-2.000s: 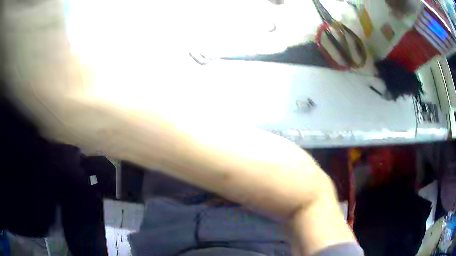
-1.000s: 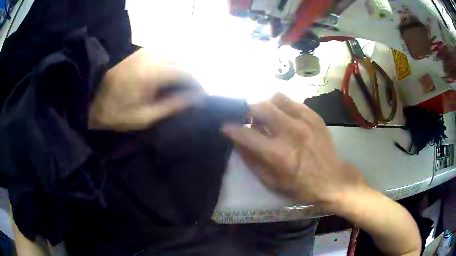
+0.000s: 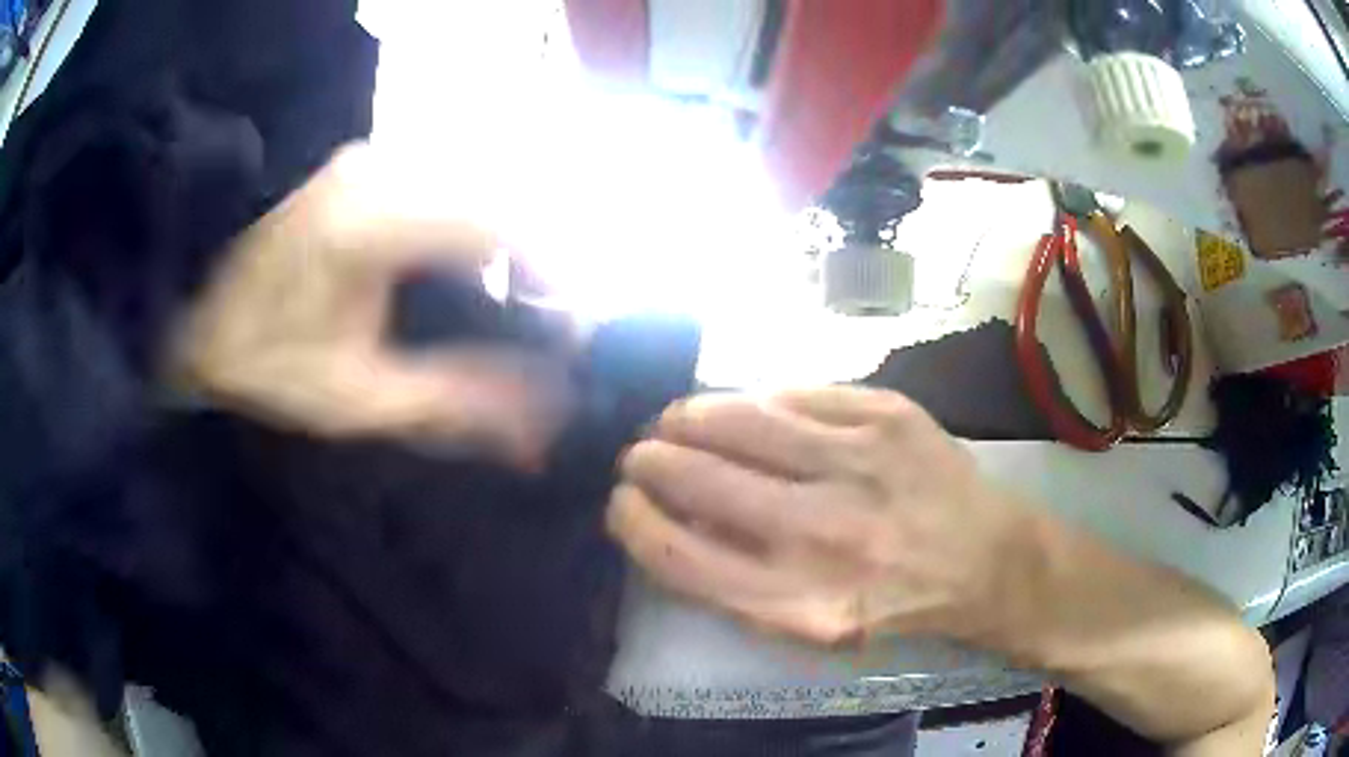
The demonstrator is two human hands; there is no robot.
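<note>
A large dark garment (image 3: 340, 547) covers the left and middle of the table and hangs over its front edge. My left hand (image 3: 355, 326) is blurred; its thumb and fingers are closed on a dark fold of the garment. My right hand (image 3: 814, 503) lies at the garment's right edge, fingers curled on the cloth, just right of the bright lamp glare. The dark cloth edge shows between the hands. The sewing machine head (image 3: 851, 74), red and white, stands above; its needle area is hidden in glare.
Scissors (image 3: 1095, 333) with red and orange-brown handles lie right of the machine, over a dark fabric scrap (image 3: 962, 377). A fuzzy black thread bundle (image 3: 1269, 444) lies further right. Cream knobs (image 3: 1139, 107) sit on the machine. A printed ruler (image 3: 799, 695) runs along the table's front edge.
The garment has come onto the table since the earliest frame. Since one second ago, my right hand's fingers have curled in on the cloth edge, and the view has shifted, showing more machine head.
</note>
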